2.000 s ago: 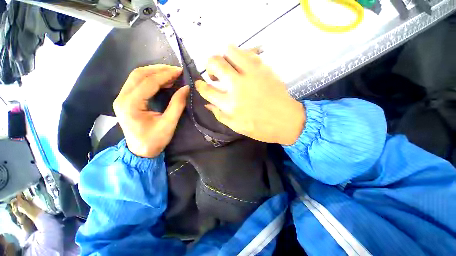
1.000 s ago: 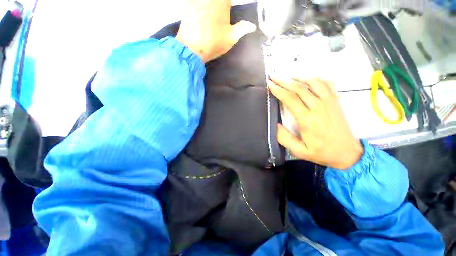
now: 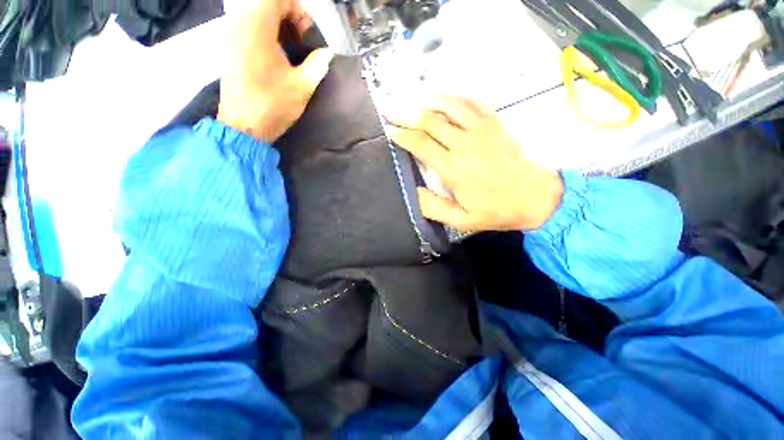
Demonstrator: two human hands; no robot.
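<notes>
The dark garment panel [image 3: 335, 206] runs from my lap onto the white table, with its upper end near the machine. A zipper [image 3: 402, 176] with a pale toothed line lies along its right edge. The zipper's small metal end [image 3: 427, 251] is at the bottom. My left hand [image 3: 271, 73] is on the panel's upper left, thumb apart from curled fingers over dark cloth; whether it pinches the cloth is unclear. My right hand [image 3: 481, 168] lies palm down with fingers spread, fingertips at the zipper edge. Dashed yellowish topstitching [image 3: 413, 335] crosses the lower folds.
The sewing machine's metal parts [image 3: 378, 21] are blurred at top centre. Scissors with yellow and green loops [image 3: 612, 82] lie right of it, beside spare zippers [image 3: 679, 73]. A marked ruler [image 3: 662, 148] follows the near table edge. Dark cloth [image 3: 52, 39] is piled at upper left.
My left hand went from beside the zipper to the panel's upper left. The zipper, curved two seconds ago, now lies nearly straight. My right hand remains at its right side. The camera view shifted.
</notes>
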